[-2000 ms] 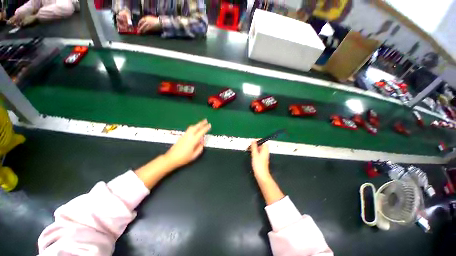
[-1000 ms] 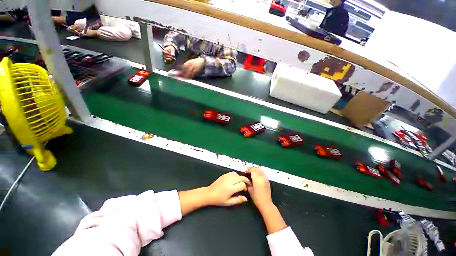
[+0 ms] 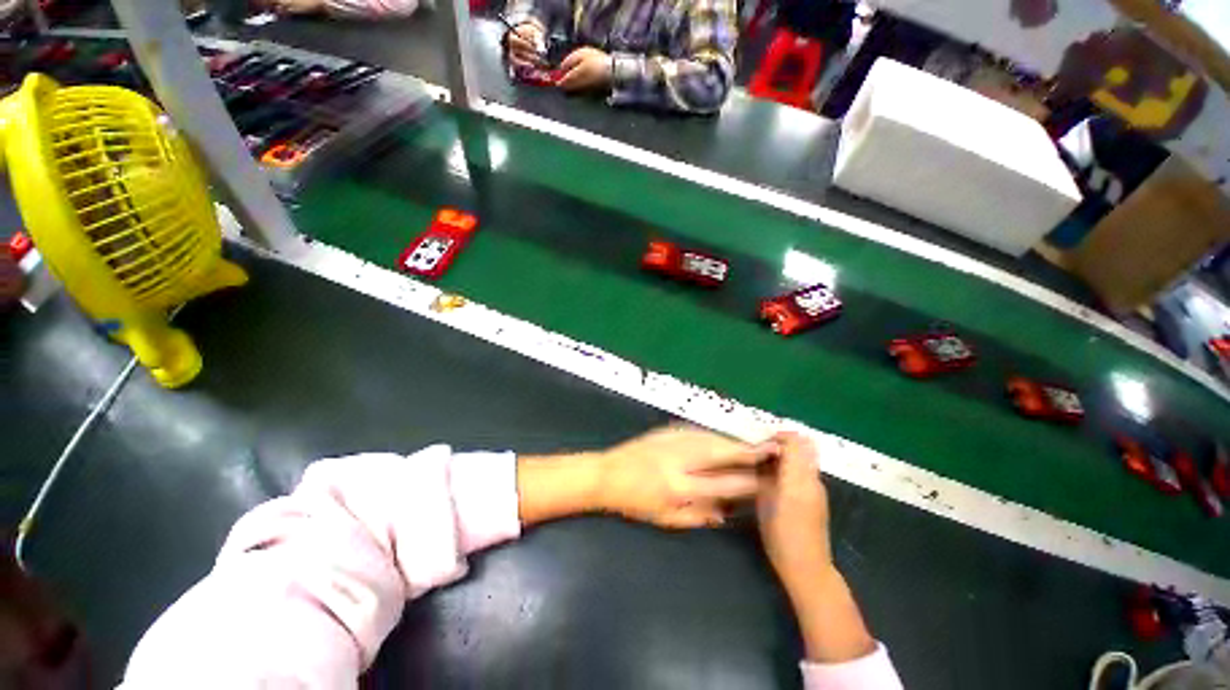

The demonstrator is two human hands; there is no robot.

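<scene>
My left hand [image 3: 679,477] and my right hand [image 3: 795,506] meet over the dark bench, close to the white belt edge rail [image 3: 634,382]. Their fingertips touch or overlap. The left hand is slightly blurred. Whether anything is held between the fingers is hidden; the dark tool does not show clearly. Beyond the rail, several red plastic units with pale, dark-dotted panels lie on the green conveyor belt [image 3: 567,290], among them a red unit [image 3: 438,244] at the left and another red unit [image 3: 800,309] beyond my hands.
A yellow fan [image 3: 128,202] with a cable stands at the left. A white fan [image 3: 1174,671] is cut off at the lower right, beside red and silvery scraps [image 3: 1187,613]. Across the belt are a person's hands [image 3: 583,68], a white box [image 3: 951,155] and a cardboard box [image 3: 1147,236].
My hands, apart two seconds ago, have come together; the dark tool seen earlier in the right hand no longer shows. The view has shifted left, and the left unit appears nearer.
</scene>
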